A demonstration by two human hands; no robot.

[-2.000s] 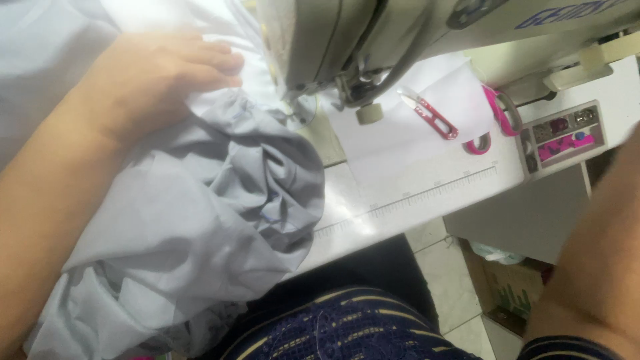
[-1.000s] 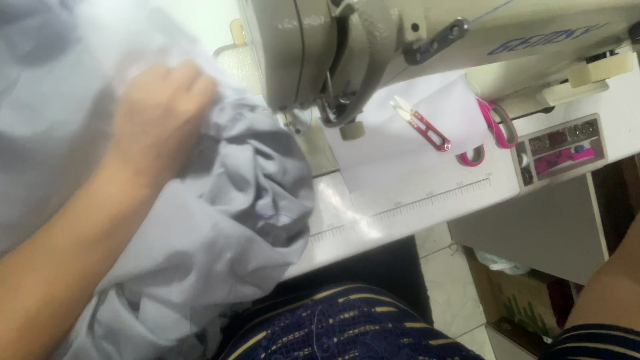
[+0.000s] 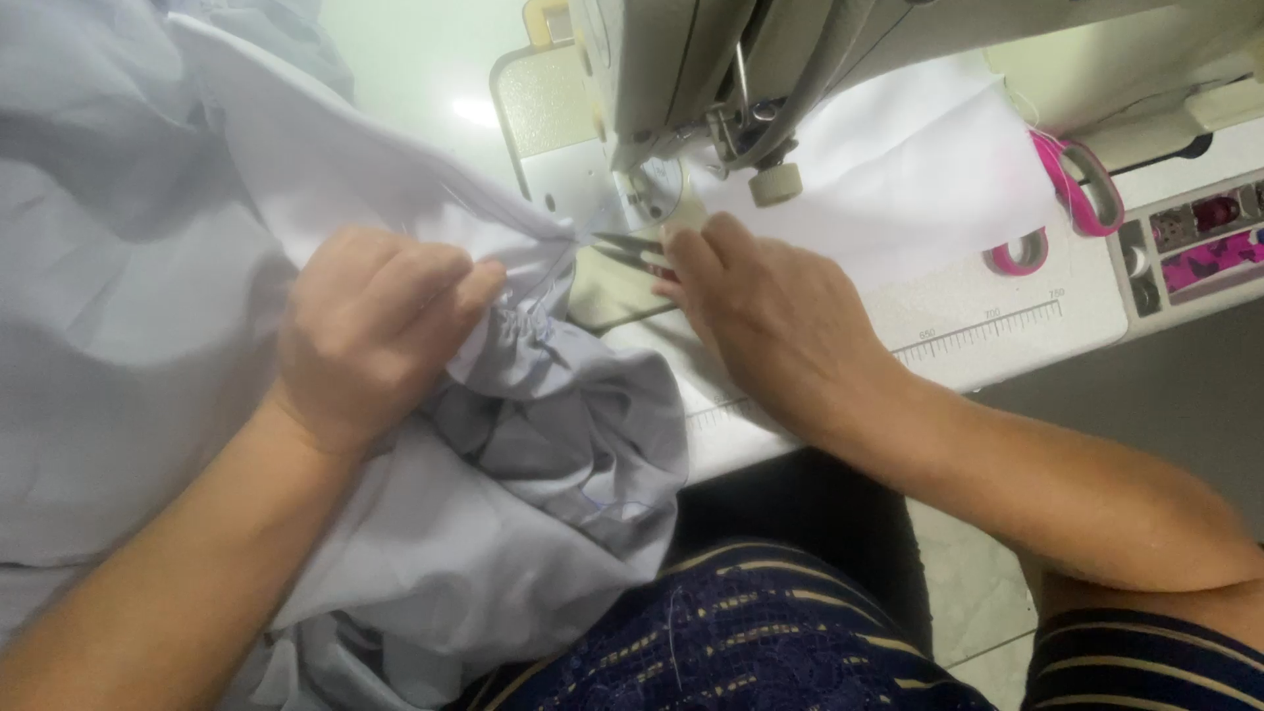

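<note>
Pale grey fabric [image 3: 494,563] with a gathered seam lies over the left of the table and hangs at its front edge. My left hand [image 3: 380,326] grips a fold of it beside the gathers. My right hand [image 3: 780,316] is closed around small red thread snips [image 3: 627,249], whose blades point left at the fabric's edge. The blade tips are close to a corner of the cloth, just in front of the needle plate [image 3: 578,183] of the sewing machine [image 3: 681,69]. Whether the blades touch the cloth or a thread, I cannot tell.
White fabric [image 3: 918,168] lies right of the needle area, partly over pink-handled scissors [image 3: 1086,188]. A compartment tray [image 3: 1150,267] with small items is set at the right. A printed ruler scale [image 3: 978,331] runs along the table's front edge, near my lap.
My right hand has come in from the right and taken the red snips, which earlier lay on the white fabric. The grey fabric's edge is now drawn out left of the needle area.
</note>
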